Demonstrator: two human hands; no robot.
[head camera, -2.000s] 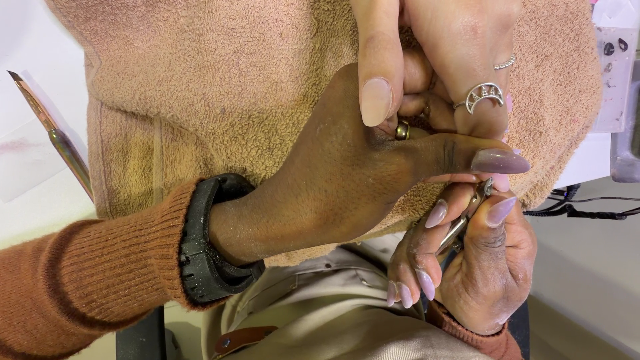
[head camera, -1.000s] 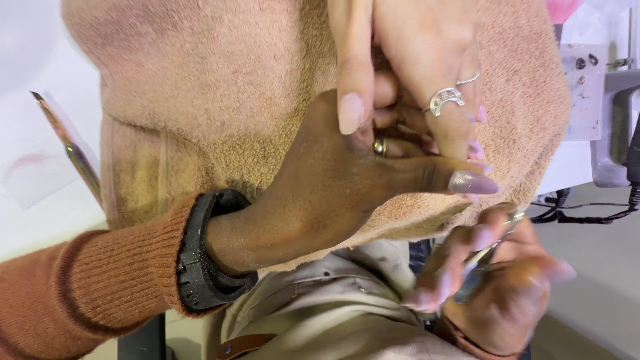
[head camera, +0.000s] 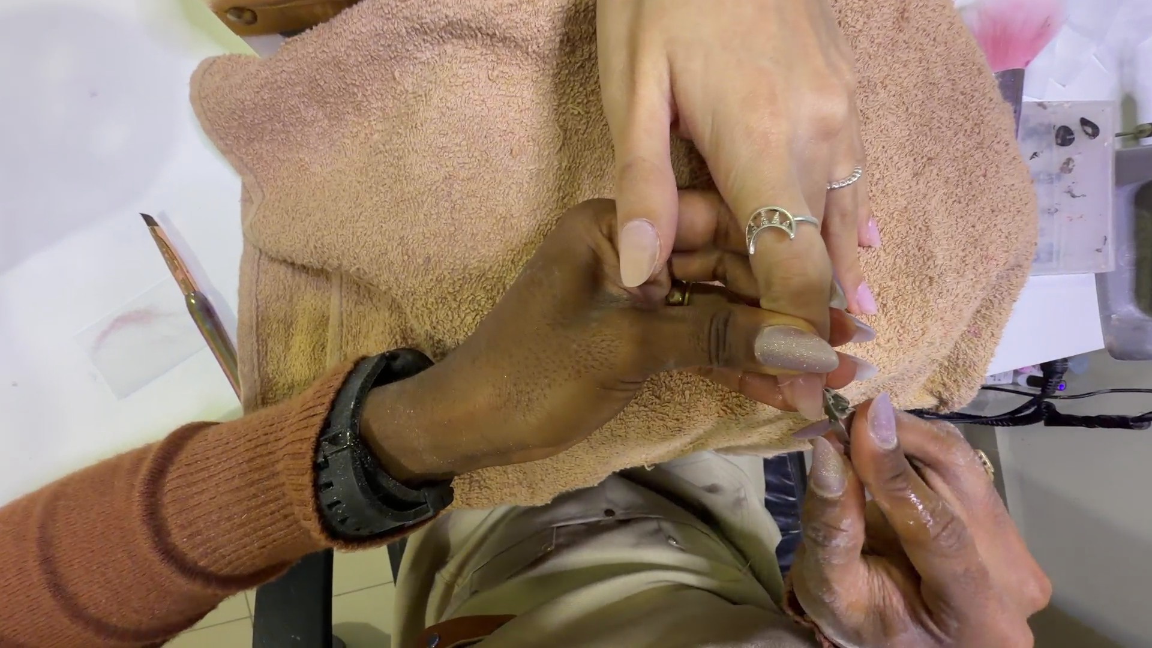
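Observation:
My left hand (head camera: 558, 351), with a black wristband at the wrist, holds a finger of another person's hand (head camera: 765, 117) over a tan terry towel (head camera: 432, 180). That hand wears a crescent-moon ring (head camera: 771, 225) and a thin twisted ring (head camera: 846, 178), with pink nails on some fingers. At the lower right, my right hand (head camera: 909, 522) grips a small metal nipper (head camera: 839, 409) between thumb and fingers. Its jaws are at the tip of the held finger; whether they touch the nail cannot be told. My palm hides most of the handles.
A nail brush (head camera: 193, 301) lies on the white table at left, beside a small clear sheet (head camera: 139, 337). At right are a pink-bristled brush (head camera: 1008, 31), a clear tray (head camera: 1071, 216) with small dark pieces, a grey holder (head camera: 1125, 297) and black cables (head camera: 1035, 411). My lap is below the towel.
One second ago my right hand with the nipper was lower and apart from the held finger; now the jaws are back at its tip. My left hand keeps its hold.

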